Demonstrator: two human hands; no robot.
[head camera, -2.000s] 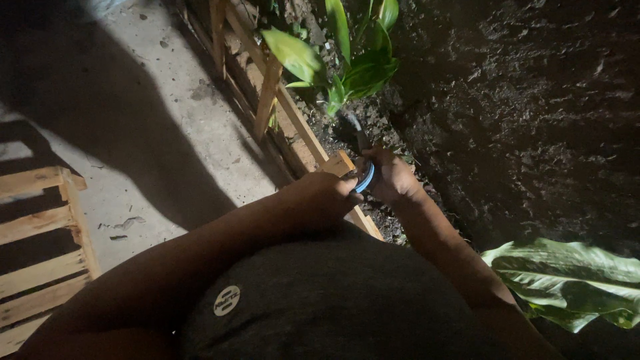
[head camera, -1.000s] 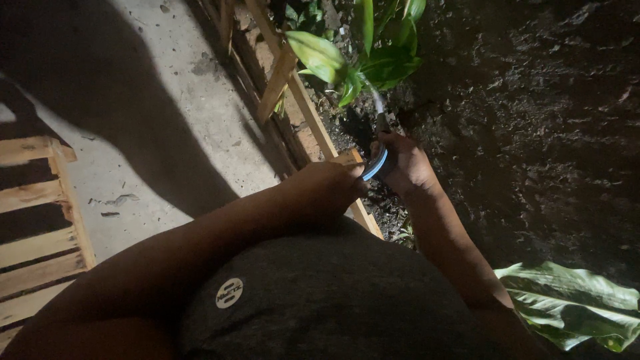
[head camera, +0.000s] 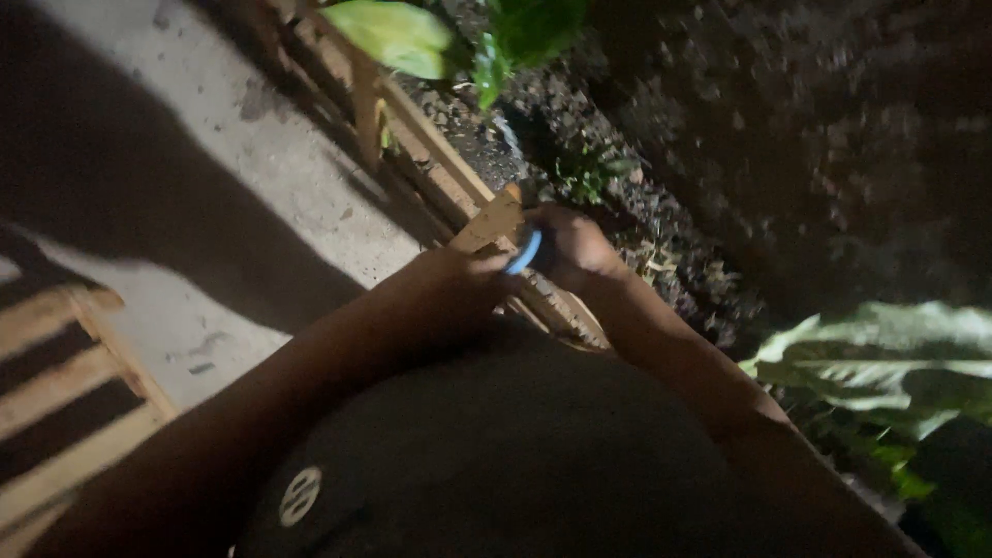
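Note:
My left hand (head camera: 480, 271) is closed at one end of a curved blue object (head camera: 525, 252), possibly a piece of hose. My right hand (head camera: 577, 244) grips a dark part on its other side, close beside the left. Both hands are blurred, and my fingers hide most of what they hold. Beyond the right hand a pale streak (head camera: 510, 139), perhaps water, runs over the dark soil (head camera: 465, 128). Above it is a plant with broad green leaves (head camera: 539, 31). A wooden block or post end (head camera: 492, 221) lies right by the left hand.
A wooden frame rail (head camera: 438, 143) runs diagonally along the bed, with concrete floor (head camera: 302, 186) to its left. A slatted wooden pallet (head camera: 58, 387) is at lower left. A rough dark wall (head camera: 814, 155) rises at right, above a large variegated leaf (head camera: 876, 364).
Both hands remain together at the blue object. The view has shifted, so the leafy plant sits closer to the top edge and more of the soil beyond my hands shows.

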